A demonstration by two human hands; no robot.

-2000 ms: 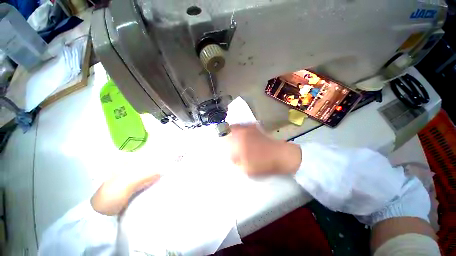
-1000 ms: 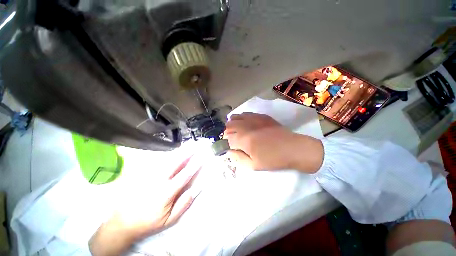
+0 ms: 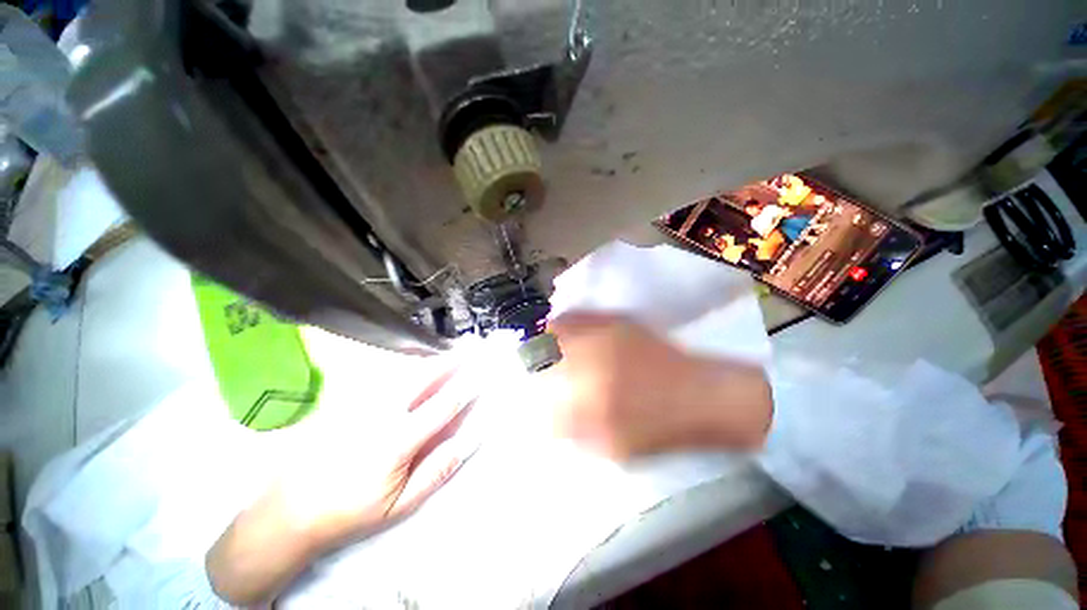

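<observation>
A white garment piece lies over the machine bed, glaring under the lamp; part of it shows behind the needle. The presser foot and needle area is a dark cluster above it. My left hand lies on the cloth left of the needle, fingers spread towards it, partly washed out by glare. My right hand is blurred, just right of the needle, over the cloth; its fingertips are too blurred to tell whether they grip it. The motif cannot be made out.
The grey sewing machine head with a ribbed cream knob fills the top. A bright green holder is at left. A lit smartphone and black scissors handles lie at right, an orange-red basket beyond.
Since one second ago my right hand has moved slightly down and blurred, and the view has shifted a little. My left hand has barely moved. Over two seconds, the left hand has come nearer the needle.
</observation>
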